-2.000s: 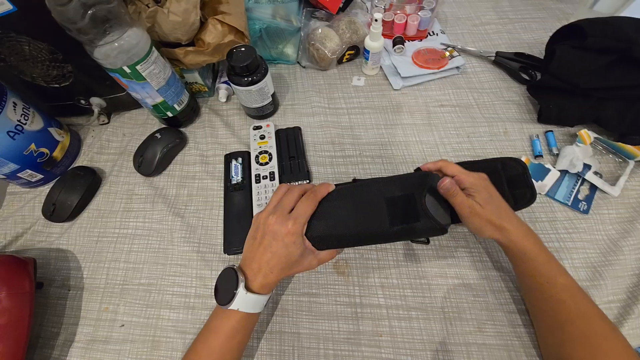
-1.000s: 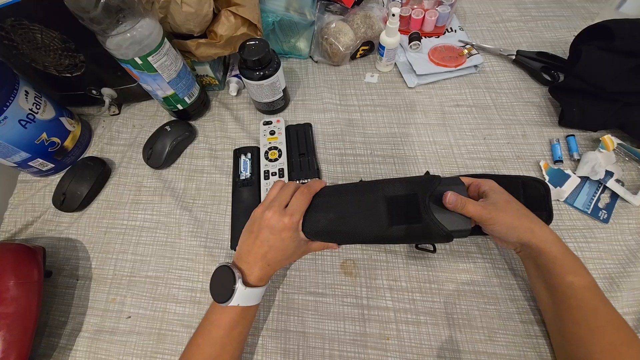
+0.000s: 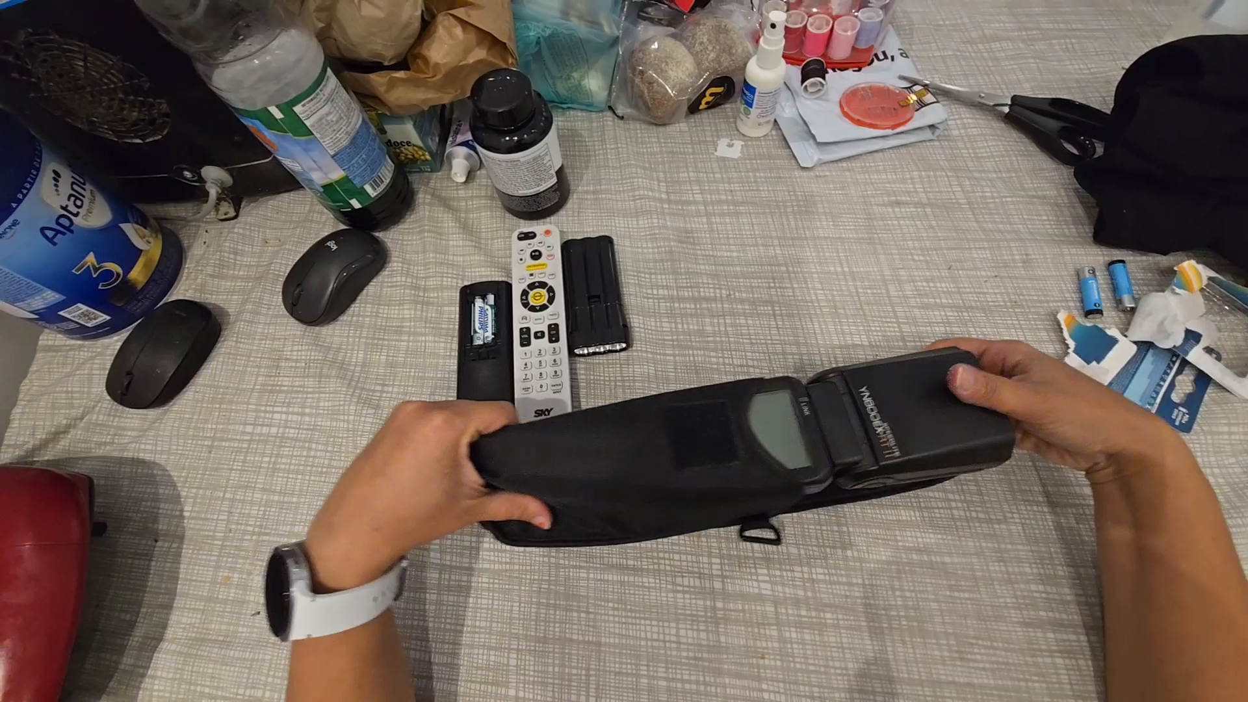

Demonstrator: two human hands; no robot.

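My left hand (image 3: 419, 487) grips the closed end of a black fabric pouch (image 3: 604, 468). A black camera flash (image 3: 916, 414) sticks out of the pouch's right end, its head and part of its grey display showing. My right hand (image 3: 1043, 405) holds the flash head, thumb on top and fingers behind. The rest of the flash is hidden in the pouch. Behind the pouch lie a black remote control (image 3: 485, 351) with batteries in its uncovered compartment, a white remote control (image 3: 539, 322) and a black flashlight (image 3: 596, 292) with several LEDs.
Two computer mice (image 3: 334, 276) lie at left by a blue tin (image 3: 88, 234). A plastic bottle (image 3: 312, 117) and a dark jar (image 3: 519, 146) stand behind. Scissors (image 3: 1043, 117), batteries (image 3: 1090, 292) and torn packaging (image 3: 1160, 366) are at right. A red object (image 3: 44, 575) is at the left edge.
The flash head and part of the display have come out of the pouch's right end, with my right hand on the head. My left hand still holds the other end.
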